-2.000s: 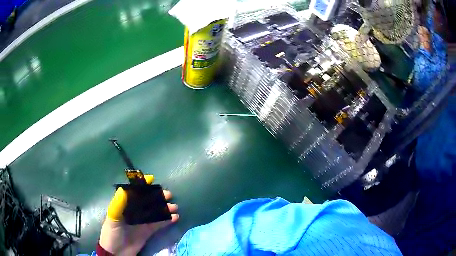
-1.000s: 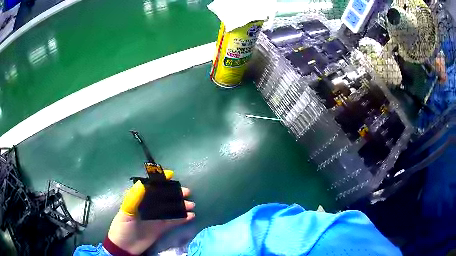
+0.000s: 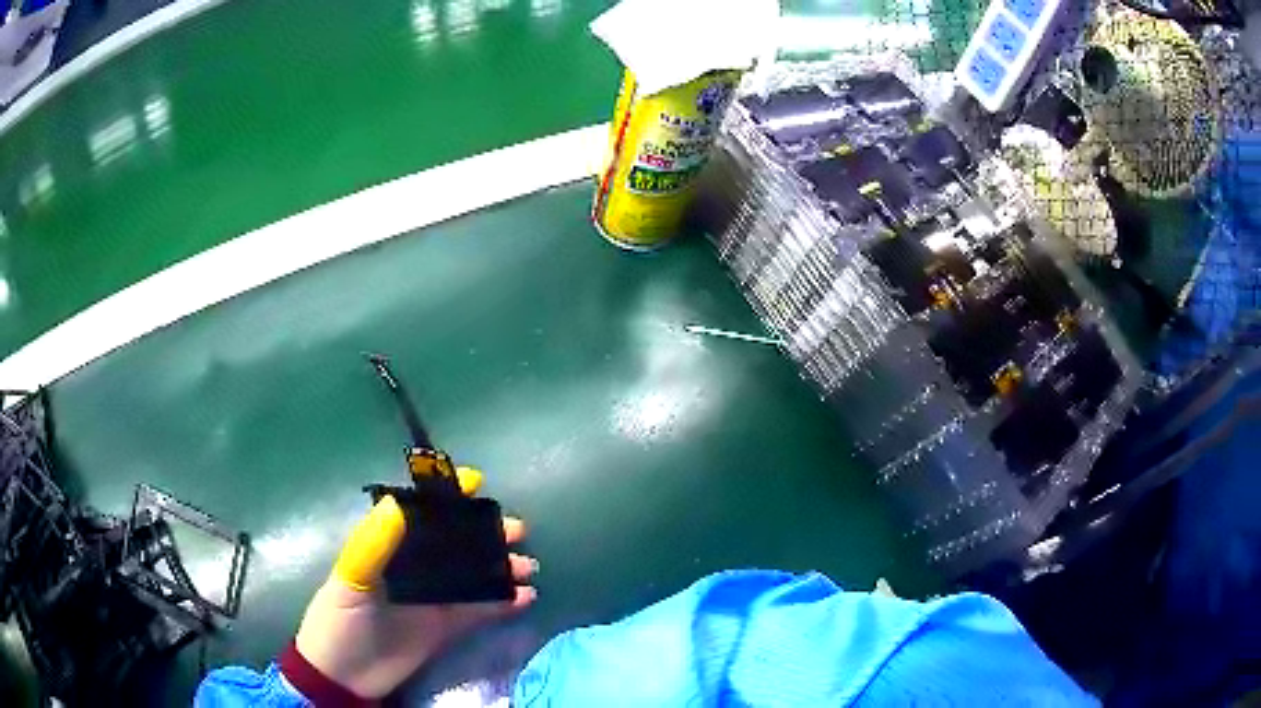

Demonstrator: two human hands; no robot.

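My left hand (image 3: 380, 609) holds a black, near-square display module (image 3: 450, 551) by its edges, thumb at the left side and fingertips at the right, above the green mat. Yellow finger cots cover the thumb and one fingertip. The flex cable (image 3: 398, 401) points up and away from the module, with an amber-gold patch at its base. My right hand is not in view; a blue sleeve (image 3: 802, 643) crosses the bottom of the picture. Something pale and shiny lies near my left wrist, too cut off to tell.
A heap of black plastic frames (image 3: 97, 581) lies at left. A yellow can (image 3: 657, 166) topped with a white wipe (image 3: 685, 35) stands beside stacked clear trays (image 3: 830, 297) holding modules. A thin stick (image 3: 733, 335) lies beside them. A power strip (image 3: 1005, 53) and meshed fan (image 3: 1155, 104) are beyond.
The whole view has shifted, so the can, trays and left hand appear farther right than at first. My left hand keeps the same hold on the module.
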